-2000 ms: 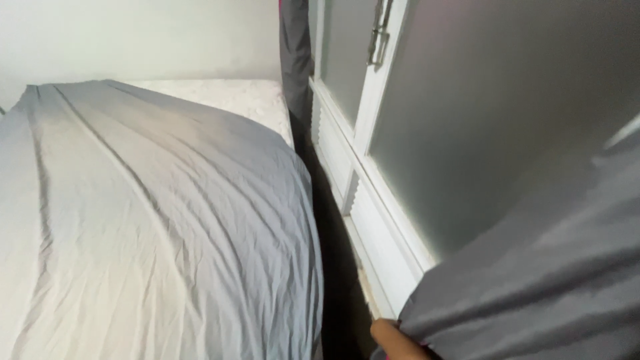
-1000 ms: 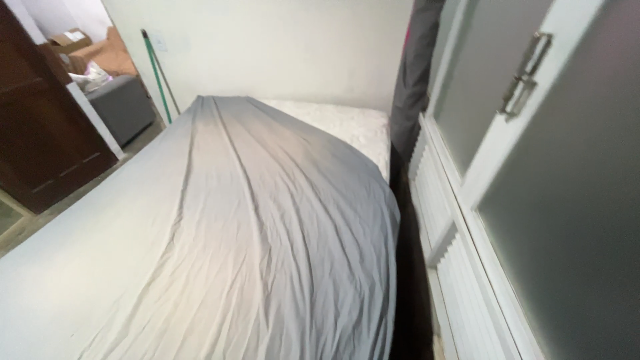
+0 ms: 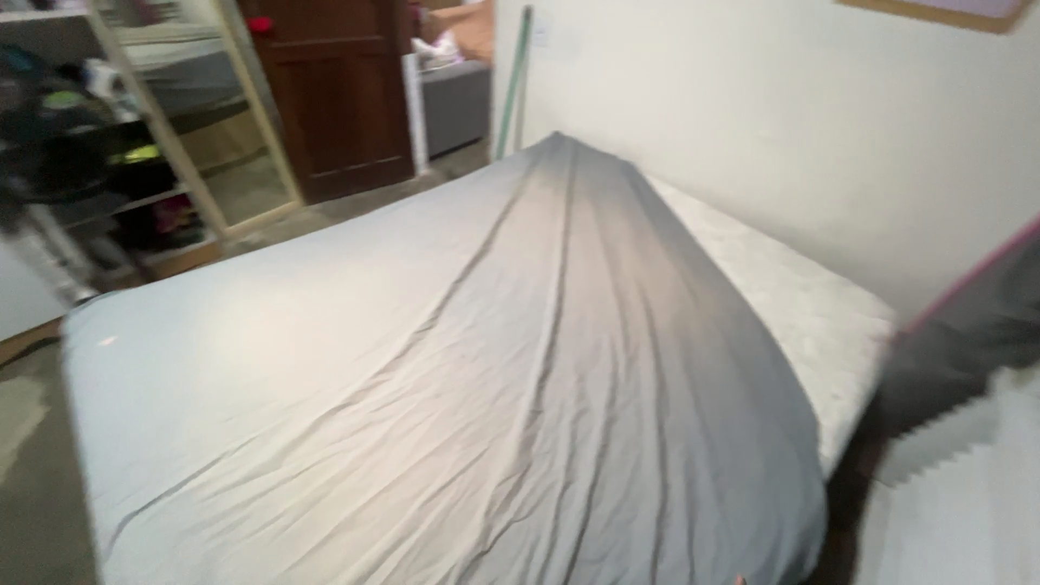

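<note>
A grey-blue fitted sheet (image 3: 504, 382) lies over most of a mattress, with long creases fanning out from its far corner. At the far right, part of the white mattress (image 3: 812, 325) is uncovered. Only a tiny bit of skin, perhaps a fingertip, shows at the bottom edge right of centre, beside the sheet; which hand it belongs to cannot be told. Otherwise neither my left hand nor my right hand is in view.
A white wall (image 3: 731, 106) stands behind the bed, with a green pole (image 3: 512, 89) leaning on it. A brown wooden door (image 3: 341, 97), a framed mirror (image 3: 215, 122) and cluttered shelves are at the left. A grey curtain (image 3: 967, 325) and white louvred panel (image 3: 951, 504) border the right side.
The view has swung left, bringing the door, mirror and shelves into sight. A hand was beside the grey curtain at the lower right two seconds ago and is no longer seen there.
</note>
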